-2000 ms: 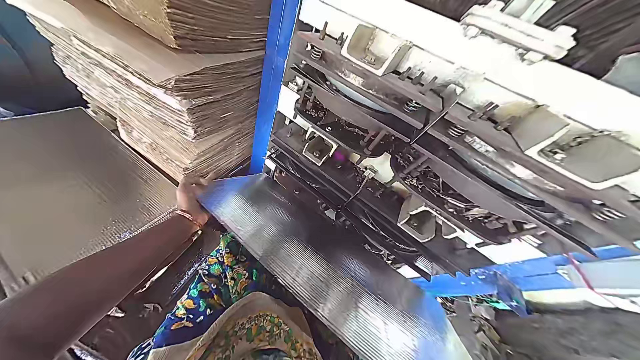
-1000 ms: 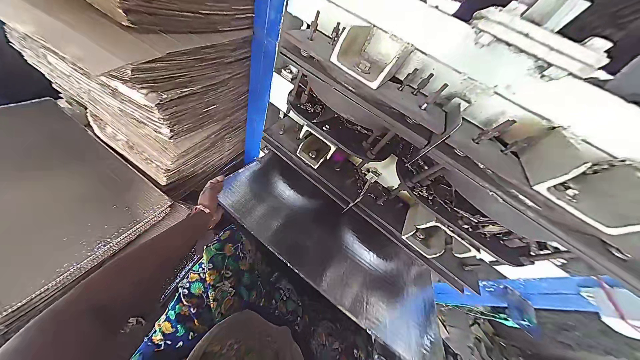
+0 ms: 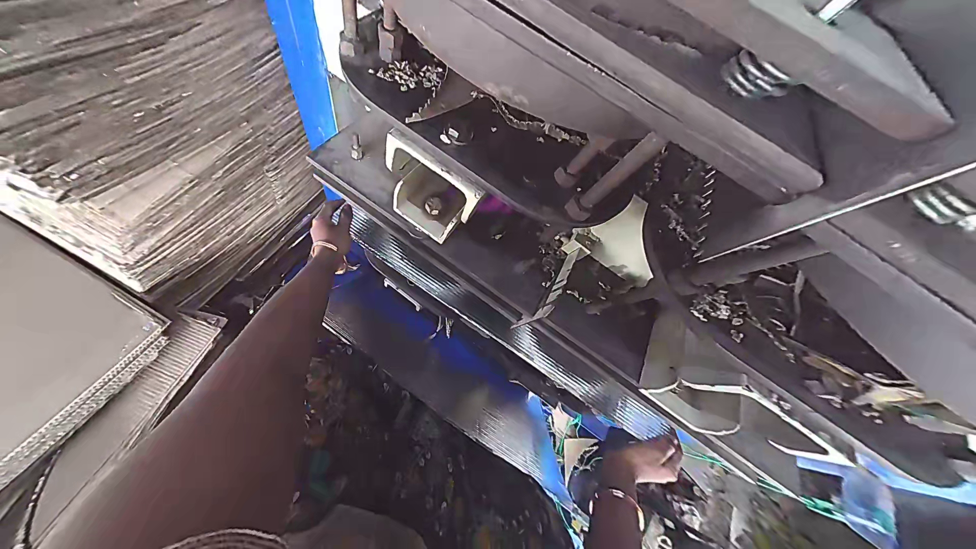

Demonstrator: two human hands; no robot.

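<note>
A dark, glossy ridged sheet (image 3: 488, 305) lies slantwise under the front edge of a grey metal machine plate (image 3: 427, 221). At its upper left end, my left hand (image 3: 333, 229) has its fingers curled at the corner, beside a blue post. My right hand (image 3: 648, 457) is at the sheet's lower right end, fingers bent; whether it grips the edge cannot be told. Below the sheet shows a second shiny dark surface (image 3: 450, 381) with blue on it. On the machine plate are a white metal bracket (image 3: 435, 194) with a bolt and a thin metal strip (image 3: 557, 286).
A tall stack of cardboard sheets (image 3: 152, 137) stands at the left behind the blue metal post (image 3: 305, 69). Flat ridged boards (image 3: 69, 343) lie at the far left. Heavy machine plates with coil springs (image 3: 755, 74) fill the upper right. Scraps and green string (image 3: 823, 503) are at the lower right.
The view has moved much closer to the machine. My right hand has come into view at the sheet's lower right end. The sheet now lies along the machine plate's edge.
</note>
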